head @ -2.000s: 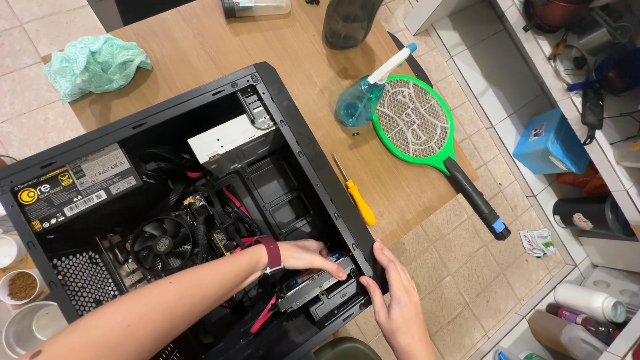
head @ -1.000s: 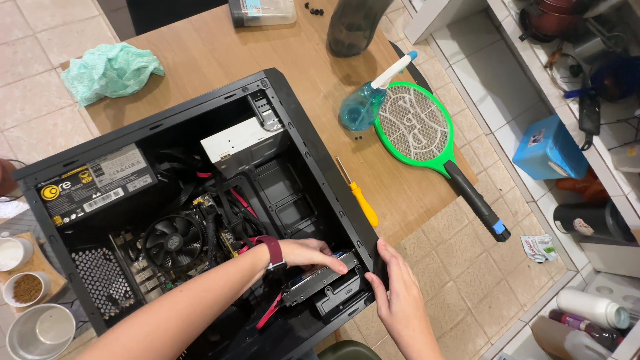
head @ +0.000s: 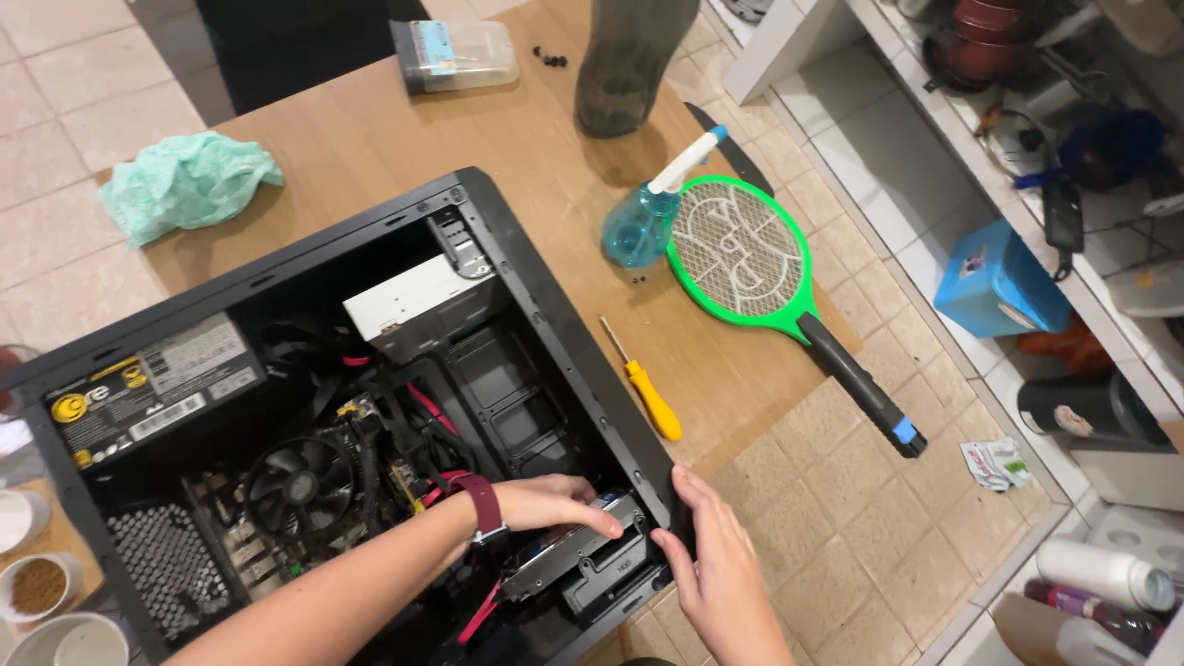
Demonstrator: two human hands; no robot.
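Observation:
An open black computer case lies on its side on a wooden table. Inside its lower right corner, my left hand grips a metal hard drive beside the drive cage; its fingertips are partly hidden. My right hand rests against the case's outer right edge, thumb and fingers apart. A red SATA cable runs near the drive. Left of my left hand are the CPU fan and bundled cables. The power supply sits at upper left, an optical drive at the top.
On the table lie a yellow-handled screwdriver, a green electric fly swatter, a blue spray bottle, a dark bottle, a plastic container and a crumpled green cloth. Small bowls stand at lower left; shelves are at right.
Both hands keep nearly the same places, the left at the drive and the right at the case edge. Nothing else has plainly moved.

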